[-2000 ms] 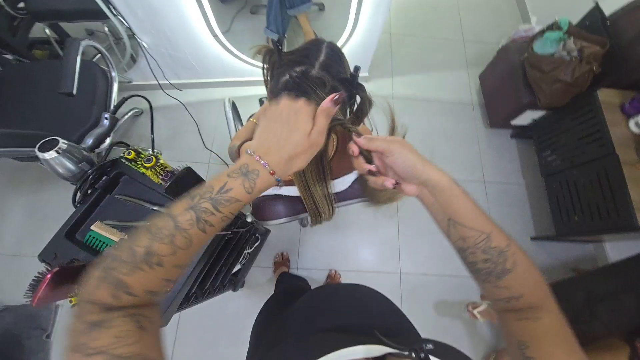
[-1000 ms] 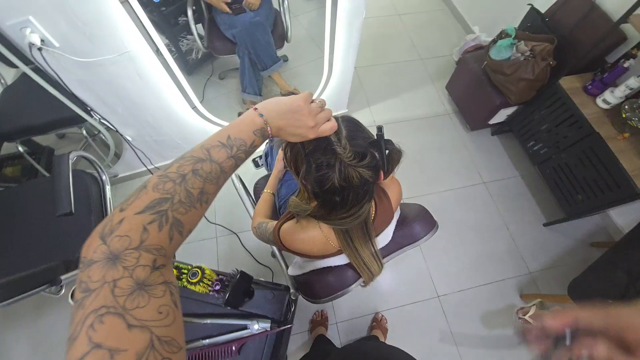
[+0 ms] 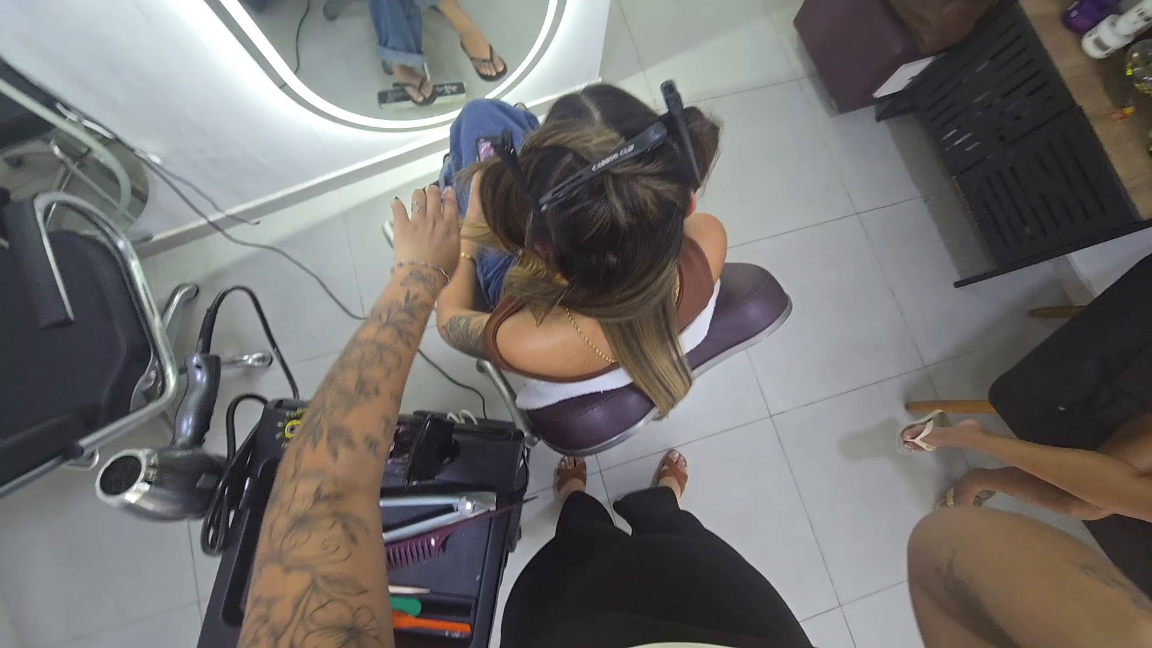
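A seated person's long highlighted hair (image 3: 652,346) hangs down the back, while upper sections are pinned up. A black hair clip (image 3: 601,165) lies across the crown, a second clip (image 3: 681,133) stands at the right side and another clip (image 3: 515,171) at the left. My left hand (image 3: 427,229) is beside the left of the head, fingers apart, with nothing seen in it. Only my right arm (image 3: 1017,576) shows at the lower right; the right hand is out of frame.
A black trolley (image 3: 517,504) at lower left holds a purple comb (image 3: 432,543) and a metal styling tool (image 3: 441,513). A hair dryer (image 3: 166,477) hangs at its side. Cords cross the floor. A lit mirror (image 3: 360,117) stands ahead; another person's legs (image 3: 1035,459) are at right.
One second ago my left hand held up hair at the crown; now it is at the left of the head. A clip now lies across the crown. My right hand has left the view.
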